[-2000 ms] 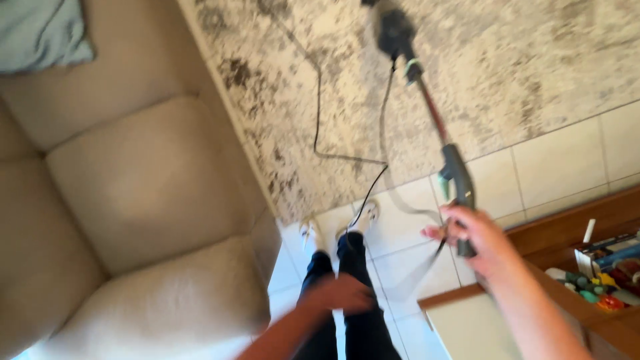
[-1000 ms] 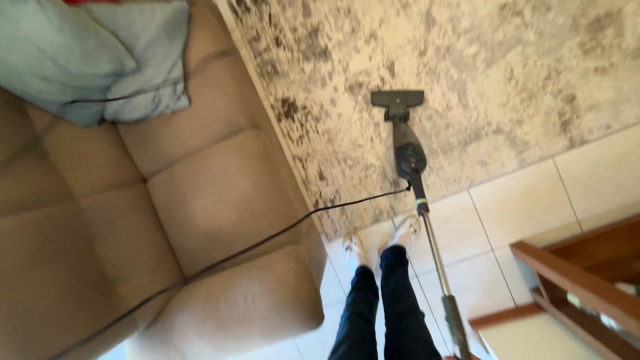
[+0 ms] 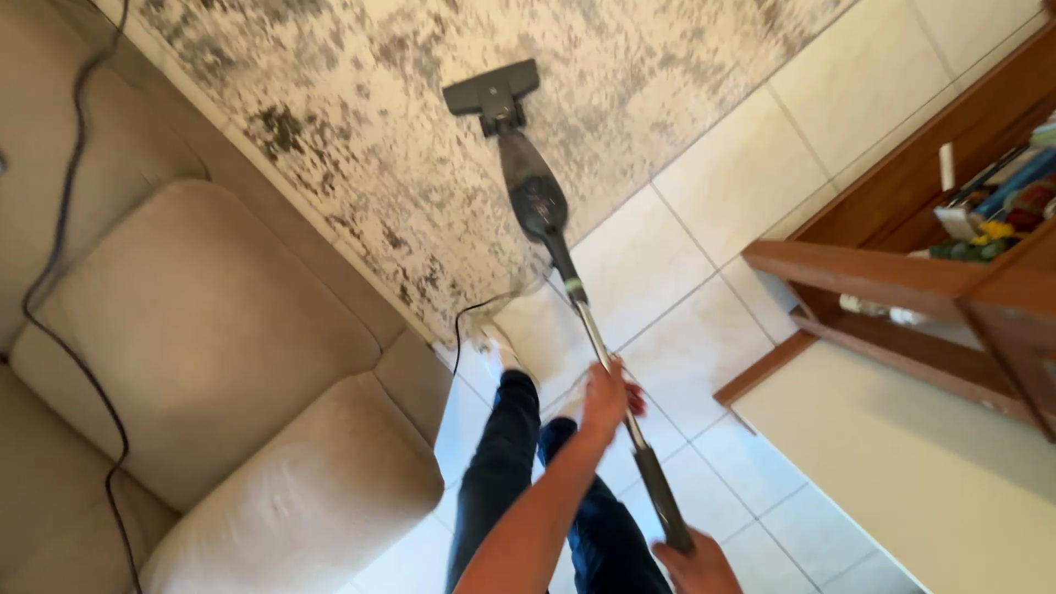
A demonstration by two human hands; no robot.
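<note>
A dark stick vacuum cleaner (image 3: 538,194) slants down the middle of the view, its flat floor head (image 3: 493,89) resting on the mottled rug (image 3: 396,91). My left hand (image 3: 606,396) is around the metal tube, with its fingers partly blurred. At the top end of the dark handle, near the bottom edge, my right hand (image 3: 700,561) grips the vacuum. A black power cord (image 3: 487,304) runs from beside the vacuum body towards the sofa's corner; a length of cord also lies across the sofa.
A beige sofa (image 3: 206,305) fills the left side. At right stand a wooden shelf unit (image 3: 874,268) with small items and a pale panel (image 3: 874,445). White floor tiles (image 3: 734,190) border the rug. My feet stand near the rug's corner.
Both hands are now on the vacuum in view; a second ago neither was clearly visible. Two seconds ago my left hand was away from it. The cord across the sofa has shifted.
</note>
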